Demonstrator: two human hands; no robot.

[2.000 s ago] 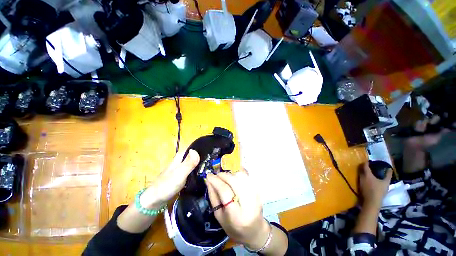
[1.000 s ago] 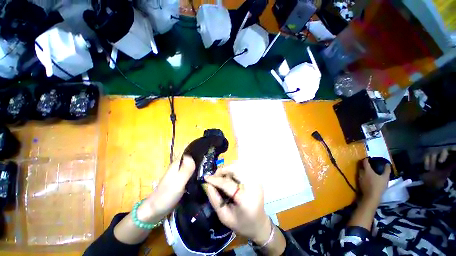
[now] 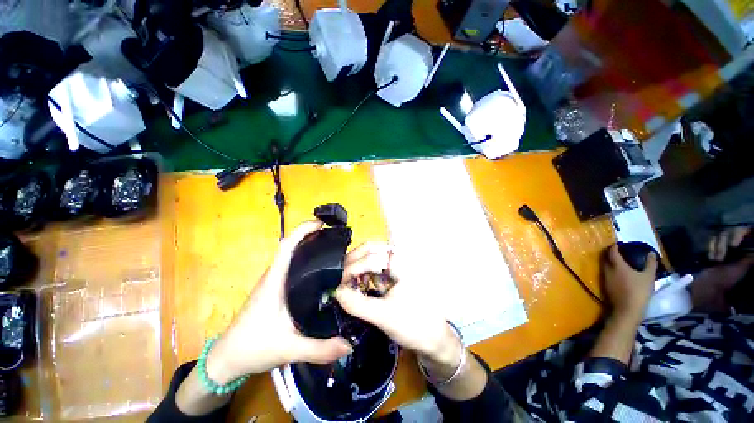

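Observation:
My left hand (image 3: 277, 318), with a green bead bracelet, grips the black camera front shell (image 3: 314, 277) from its left side, thumb low and fingers at the top. A short black tab (image 3: 331, 214) sticks up at the shell's top. My right hand (image 3: 388, 306) has its fingertips pinched at the shell's right side; what they pinch is too small and blurred to tell. Below the shell, the camera housing (image 3: 285, 392), white outside and black inside, sits open near my body. Thin wires show between shell and housing. The circuit board is hidden.
White paper (image 3: 446, 240) lies right of my hands, a black test lead (image 3: 552, 248) beyond it. Left is a clear blister tray (image 3: 103, 322) with black shells. White cameras stand on the green strip (image 3: 347, 132). At right, another person's hand (image 3: 630, 285) holds a black ball-shaped part.
My left hand has turned the shell, so its smooth black side shows instead of the board. My left thumb has moved down, and my right fingers are now at the shell's right side.

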